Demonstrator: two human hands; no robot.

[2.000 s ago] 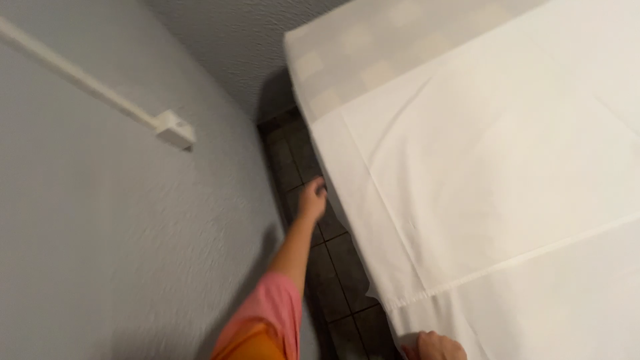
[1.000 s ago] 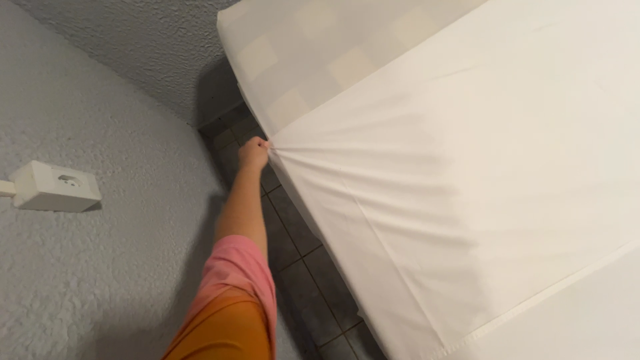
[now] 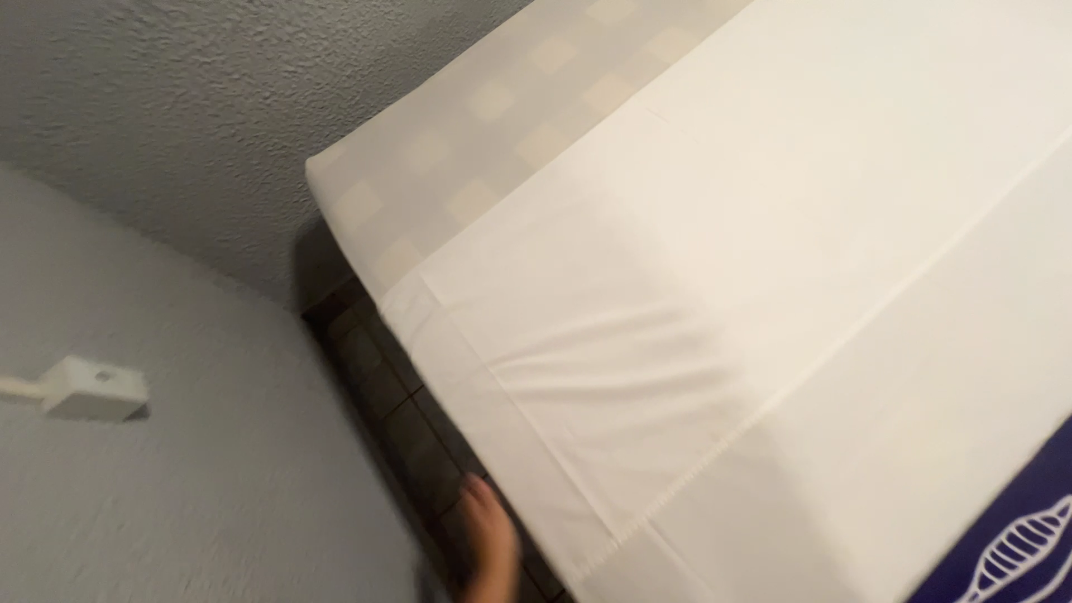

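Observation:
A white bed sheet (image 3: pixel 737 276) covers most of the mattress, with a hemmed seam and a few wrinkles near its left side. At the far end the mattress (image 3: pixel 490 100) shows bare, with a pale checkered pattern. My left hand (image 3: pixel 488 523) is low in the picture, beside the mattress's left side and over the floor gap. It is blurred, and nothing can be seen in its fingers. My right hand is out of view.
Textured grey walls meet in a corner at the left. A white outlet box (image 3: pixel 96 389) juts from the near wall. Dark floor tiles (image 3: pixel 410 419) show in the narrow gap. A dark blue cloth with white designs (image 3: pixel 1017 536) lies at the lower right.
My left hand has let go of the sheet edge, which it pinched one second ago, and has moved back toward me along the mattress side. The blue cloth has come into view.

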